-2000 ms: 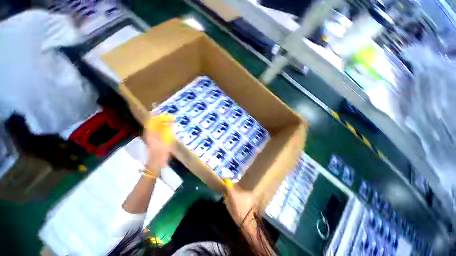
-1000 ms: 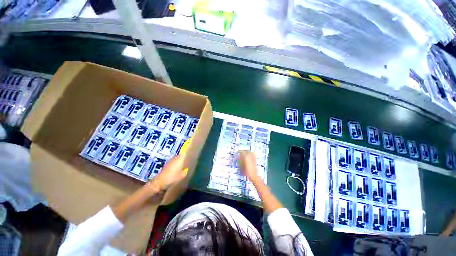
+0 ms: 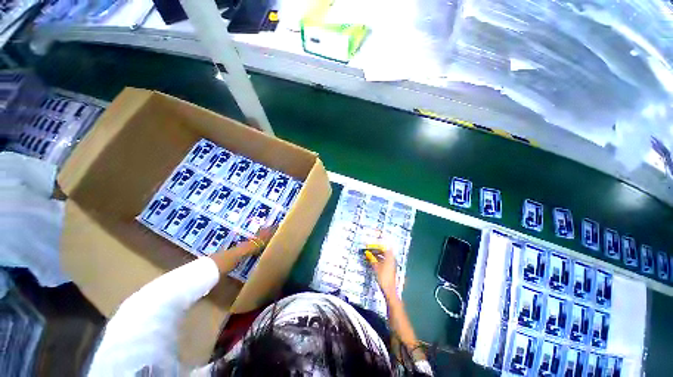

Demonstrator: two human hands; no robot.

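Observation:
A brown carton point(image 3: 295, 235) stands open at the left with a blister tray of blue-white electronic modules point(image 3: 219, 197) in it. My left hand point(image 3: 267, 234) reaches into the carton over the tray's right part; its fingers are mostly hidden, so I cannot tell if it holds a module. My right hand point(image 3: 379, 259), with yellow finger cots, is over the whitish small-parts tray point(image 3: 343, 243). Its fingertips are close together at the tray's surface; whether a small part is between them is too small to tell.
Modules lie in a row on the green conveyor belt point(image 3: 384, 166). A black phone point(image 3: 454, 259) with a pale cord lies right of the small-parts tray. Stacked filled trays point(image 3: 623, 294) stand at the right. A green-and-white box point(image 3: 328, 40) is on the shelf. A person's white sleeve point(image 3: 29, 213) is at the left.
My left hand has moved from the carton's near right edge down into the carton. My right hand has moved slightly on the small-parts tray, its yellow fingertips now showing. The view has shifted a little.

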